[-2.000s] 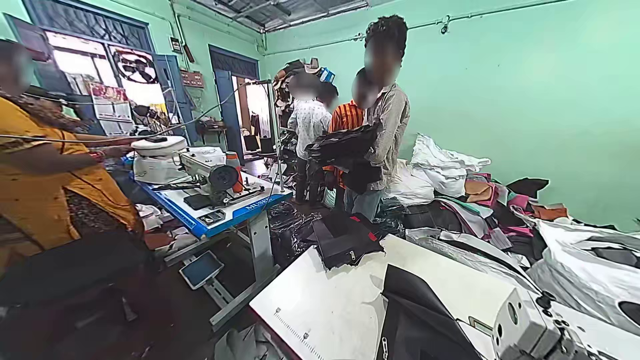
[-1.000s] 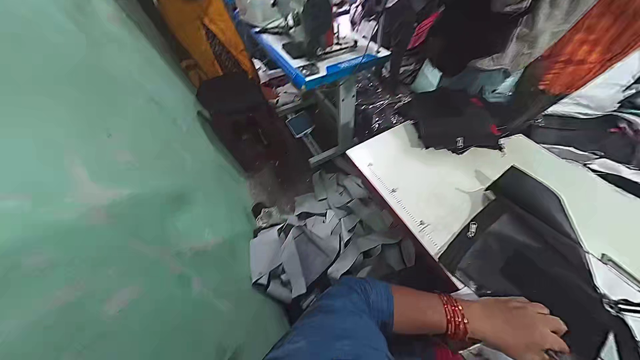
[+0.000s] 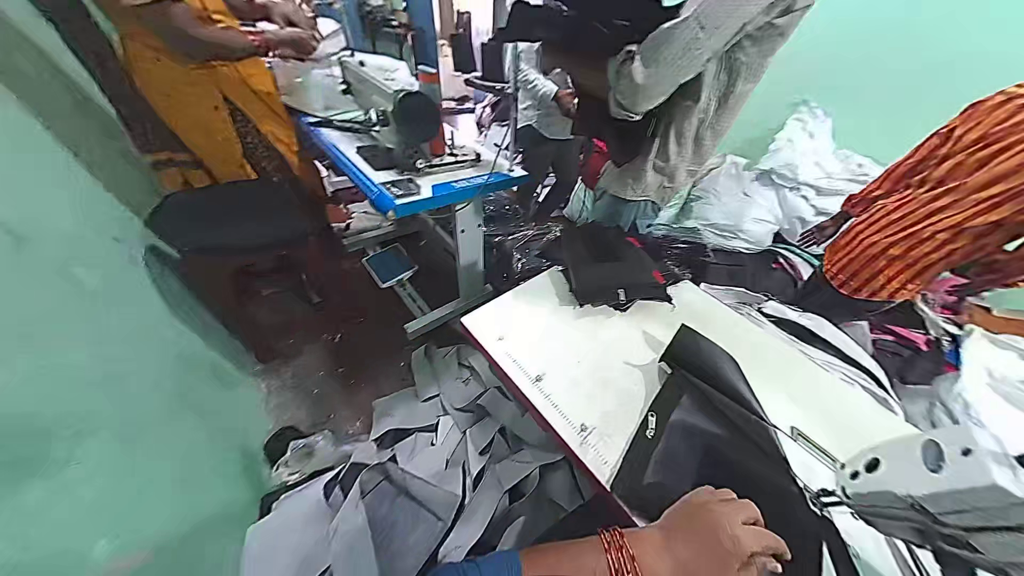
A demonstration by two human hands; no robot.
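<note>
My left hand (image 3: 724,532), with red bangles at the wrist and a blue sleeve, rests palm down on a black fabric piece (image 3: 704,448). Its fingers are slightly bent and a little apart. A small metal zipper pull (image 3: 651,425) shows near the piece's left edge. This fabric lies on a white sewing table (image 3: 560,352) with a printed ruler scale along its left edge. Just right of my hand is the pale head of a sewing machine (image 3: 936,480). My right hand is not in view.
More black pieces (image 3: 612,268) lie at the table's far end. Grey fabric strips (image 3: 448,472) are heaped on the floor at left. Beyond stand another sewing machine (image 3: 392,104) on a blue-edged table, a black stool (image 3: 232,216) and several people. White sacks (image 3: 744,200) lie behind.
My left hand, out of view in the oldest frame, shows on the black fabric one second ago and still rests there now. The view has swung strongly between frames.
</note>
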